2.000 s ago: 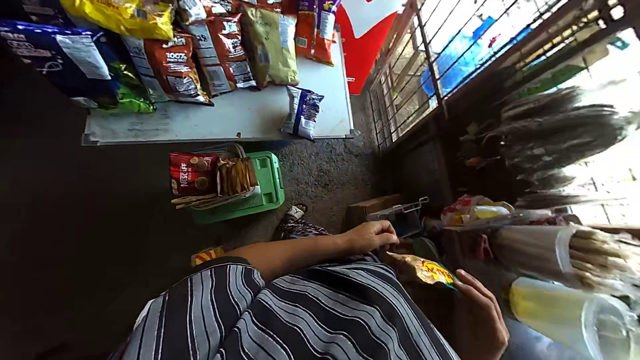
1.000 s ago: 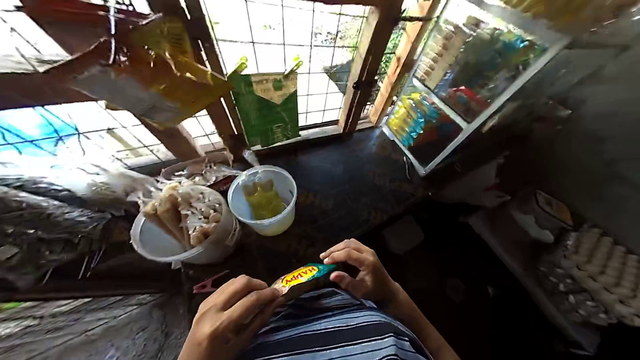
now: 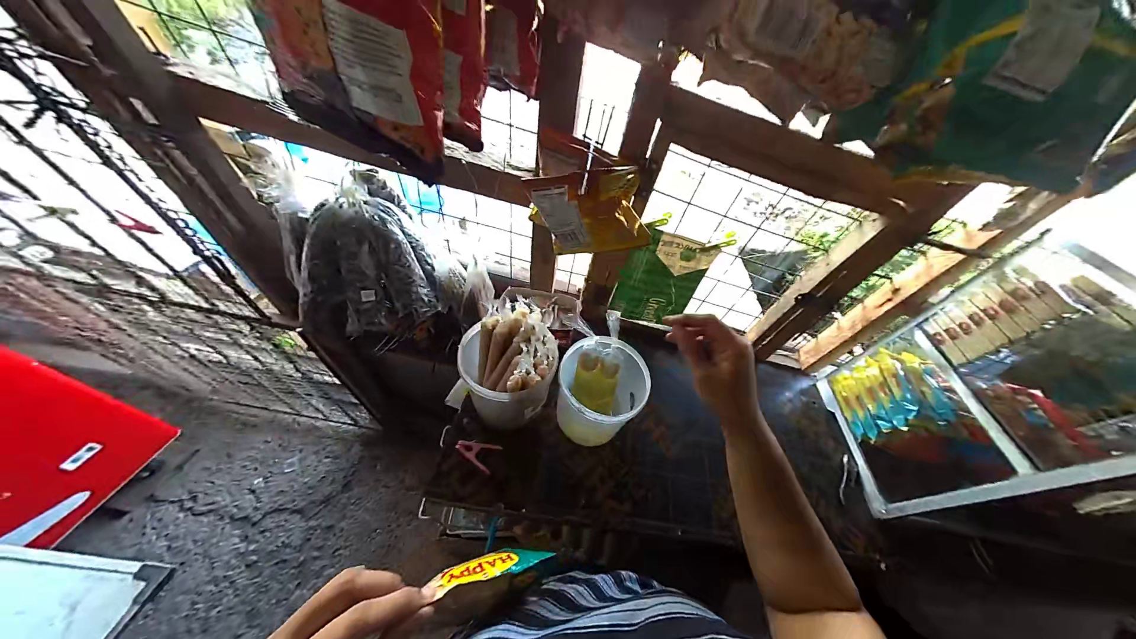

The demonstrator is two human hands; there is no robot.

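Note:
My left hand point(image 3: 359, 603) holds a small snack packet point(image 3: 488, 572), yellow, red and teal with lettering, at its left end, low in the view. My right hand point(image 3: 714, 359) is raised over the dark counter, at the right edge of a green packet point(image 3: 658, 280) clipped to the window mesh. Its thumb and fingers are close together with a thin pale sliver at their tips; whether it grips this I cannot tell. Left of this hand, a white bucket point(image 3: 641, 390) holds bagged yellow liquid. Beside it another bucket point(image 3: 497, 410) holds bagged brown sticklike items.
A pink clothespin point(image 3: 477, 455) lies on the dark counter point(image 3: 674, 479). Packets point(image 3: 382, 80) hang overhead from the wooden frame. A glass-sided display case point(image 3: 967, 497) stands at the right. Black plastic bags point(image 3: 364, 266) hang at the left, and a red panel point(image 3: 71, 444) is at the far left.
My right hand has left the snack packet and reached out over the counter toward the window. The snack packet has stayed in my left hand. The view has swung a lot.

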